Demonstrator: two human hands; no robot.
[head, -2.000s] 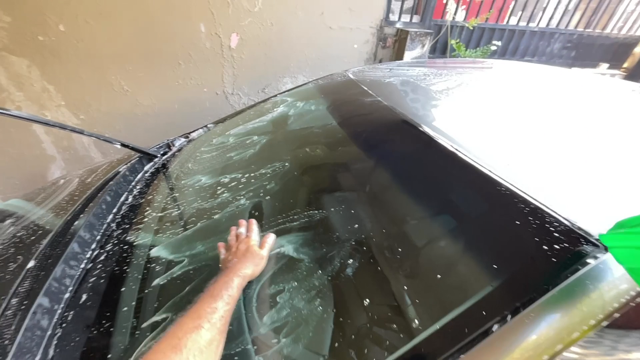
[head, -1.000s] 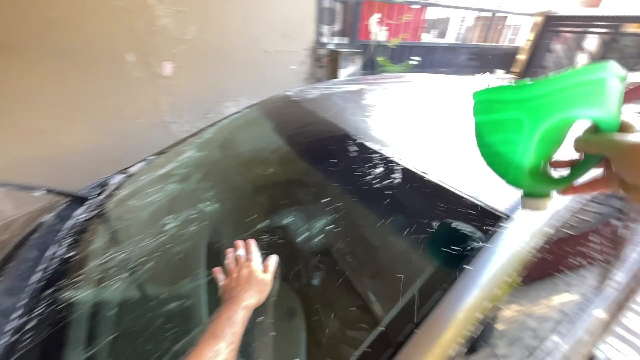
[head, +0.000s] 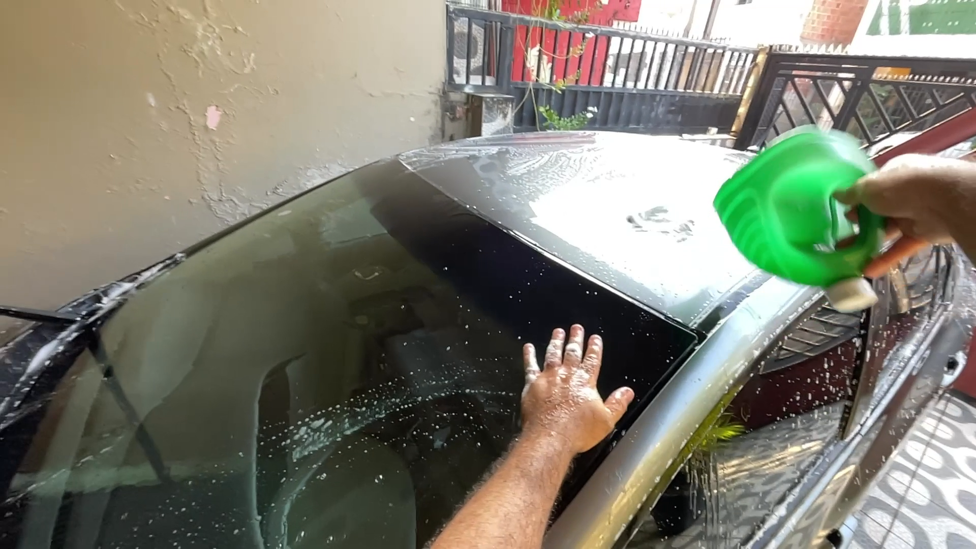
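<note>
My left hand [head: 568,396] lies with spread fingers on the upper part of a car's wet windshield [head: 320,305], near the roof pillar; some suds cling to the fingers. At the right edge my right hand [head: 896,210] grips the handle of a green plastic jug [head: 793,202], held tilted with its pale spout [head: 852,294] downward above the pillar. The jug is slightly blurred. Droplets and a foamy streak show on the glass below and left of my left hand. Suds also lie on the silver roof [head: 549,164].
A raised wiper arm [head: 34,313] stands at the left edge. Behind the car are a peeling wall [head: 305,84] and a dark metal fence [head: 625,69]. Wet side windows [head: 793,412] and patterned paving [head: 915,473] are at the right.
My left hand has moved up and right across the glass. The white smears seen two seconds ago have mostly gone from the windshield. The green jug, at the right edge then, is now farther into view.
</note>
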